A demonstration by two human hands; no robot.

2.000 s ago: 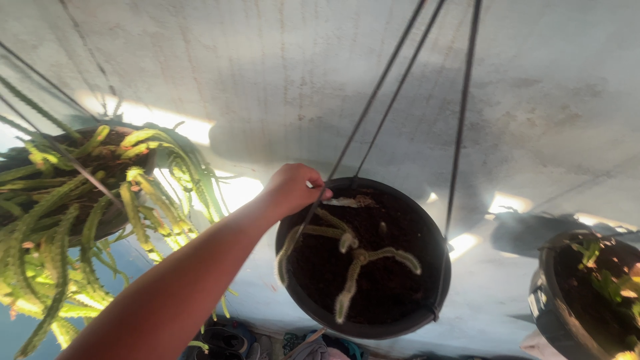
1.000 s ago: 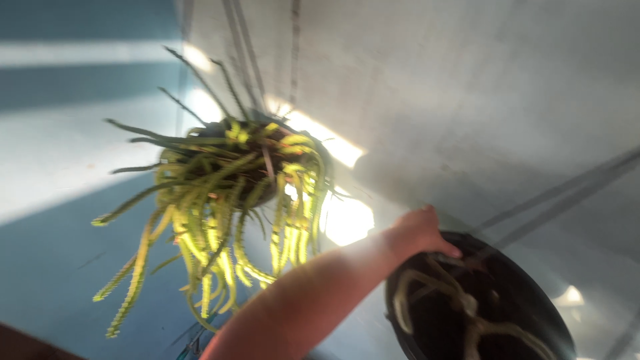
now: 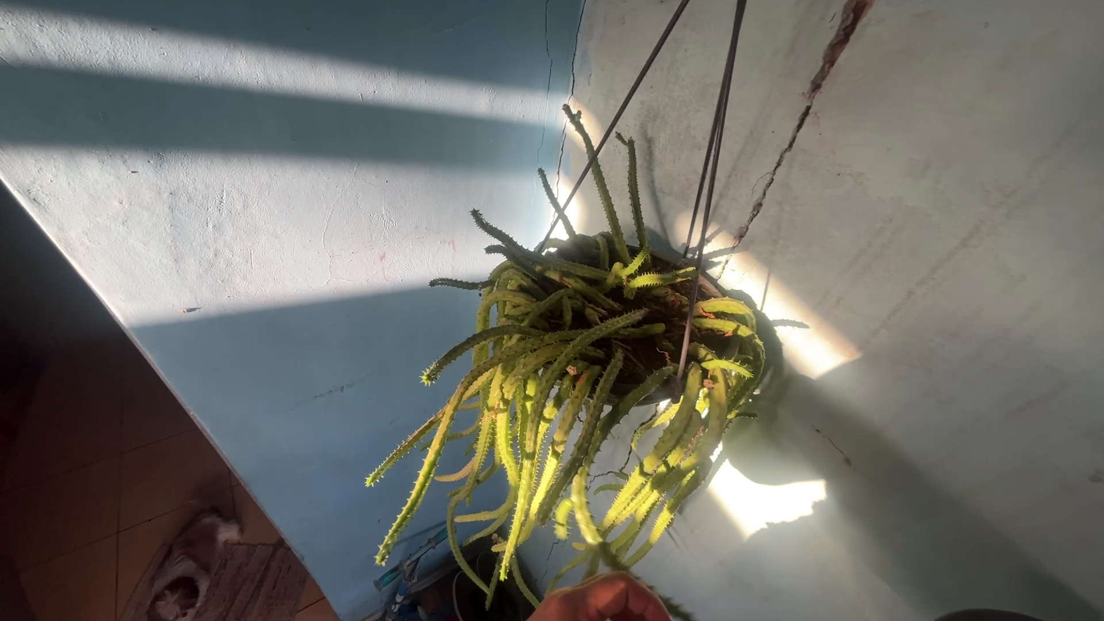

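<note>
A hanging plant with long, green, toothed succulent stems (image 3: 552, 371) fills the middle of the head view. Its stems spill over the sides of a round pot, most of whose rim they hide. Thin hanger cords (image 3: 711, 147) run up from the pot. At the bottom edge, partly cut off, my left hand (image 3: 599, 599) has its fingers curled around one drooping stem (image 3: 586, 517), which bends towards me and shows again to the right of the fingers. My right hand is out of view.
A blue wall (image 3: 259, 388) and a cracked pale wall (image 3: 931, 328) meet behind the plant. Below stands a dark container (image 3: 474, 595). At lower left, a light furry animal (image 3: 194, 556) lies on the tiled floor beside a brown mat (image 3: 254, 582).
My left hand has let go of the rim of the dark hanging pot with pale stems and is now at the green plant's lower stems. The view has swung left.
</note>
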